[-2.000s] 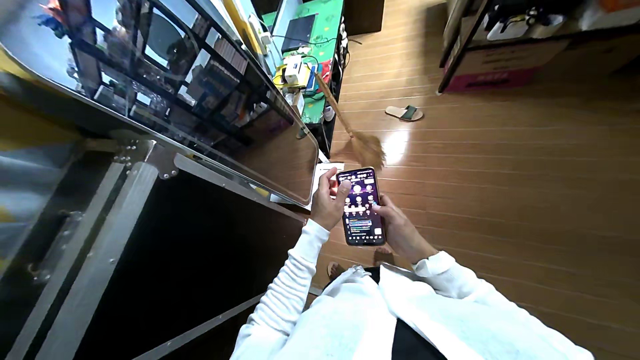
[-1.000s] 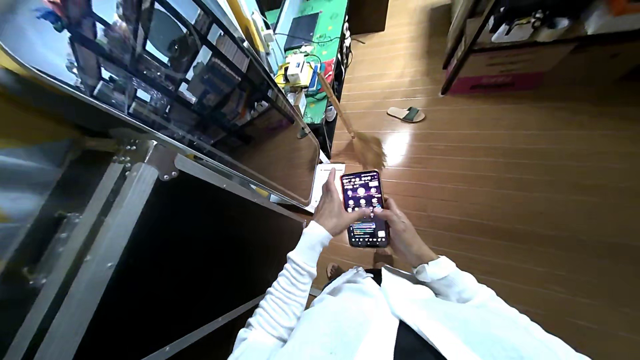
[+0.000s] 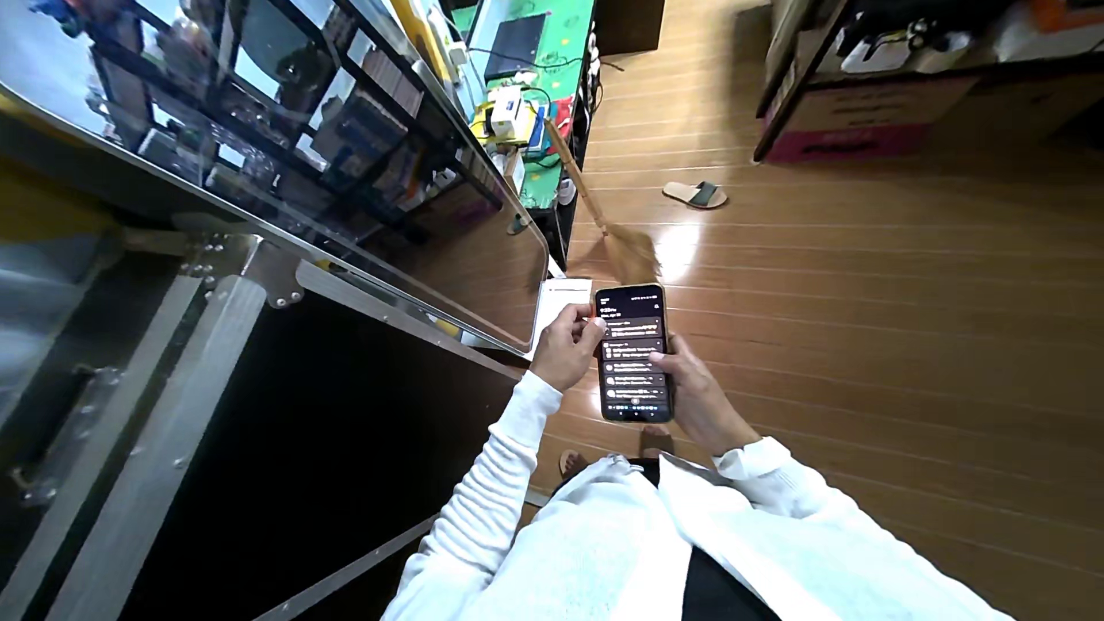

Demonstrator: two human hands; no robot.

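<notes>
A smartphone [image 3: 634, 354] with a dark screen full of list panels is upright in front of my body. My right hand [image 3: 703, 397] grips its right side, the thumb lying over the screen edge. At the phone's upper left edge is my left hand [image 3: 567, 345], its fingers bent and the fingertips close together; whether it bears any of the phone's weight cannot be told. A white object [image 3: 561, 297], perhaps a sheet or box, shows partly behind the left hand. Beyond the phone, a straw broom [image 3: 630, 252] leans with its bristles on the floor.
At left stand a metal-edged black case [image 3: 285, 431] and a large mirror [image 3: 466, 250] reflecting shelves. A green-covered table [image 3: 543, 185] holds cables and small boxes. One slipper [image 3: 697, 195] lies on the wooden floor [image 3: 906, 345]. Shelving with a pink-and-brown box [image 3: 862, 129] is at upper right.
My left hand has drawn back from over the screen to the phone's upper left edge. The screen has switched from round icons to a list of panels.
</notes>
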